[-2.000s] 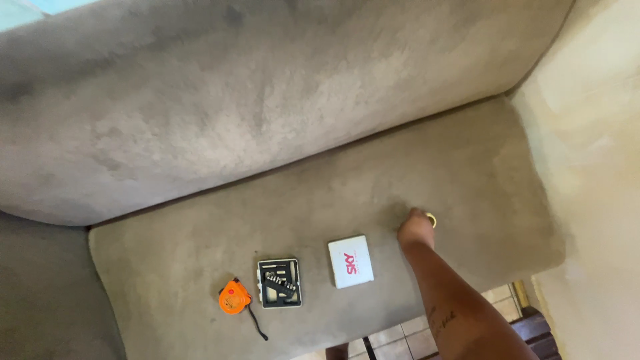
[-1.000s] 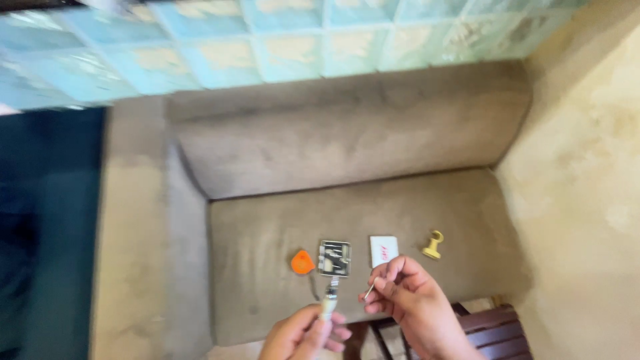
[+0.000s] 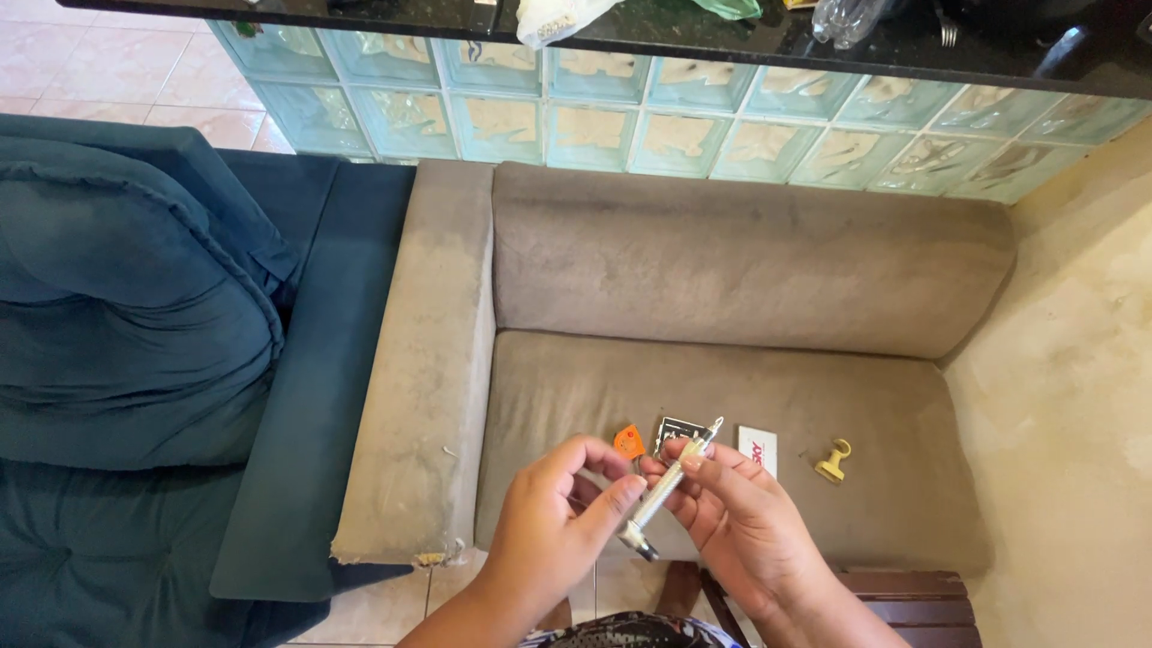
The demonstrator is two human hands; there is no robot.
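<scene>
My right hand (image 3: 742, 504) holds a slim metallic tool with a clear or silver shaft (image 3: 664, 490) between thumb and fingers, tilted, its pointed tip up and to the right. Close by on the left, my left hand (image 3: 569, 508) has its fingers curled apart; a small thing may be between the two hands, too small to tell. Beyond them on the sofa seat lie an orange tape measure (image 3: 629, 441), a dark case of small tool bits (image 3: 677, 432) partly hidden by my fingers, a white box with red lettering (image 3: 758, 448) and a yellow clip-like object with a ring (image 3: 835, 461).
The beige sofa (image 3: 720, 378) has a worn armrest (image 3: 405, 432). A blue upholstered seat (image 3: 117, 360) stands at the left. Behind is a glass-block wall (image 3: 585, 117) under a dark stone counter (image 3: 630, 40) with plastic bags and a fork. Brown wooden slats (image 3: 909, 607) are at lower right.
The tool was in my left hand a second ago; now my right hand holds it. The right hand has left the yellow object on the seat. The view has shifted widely.
</scene>
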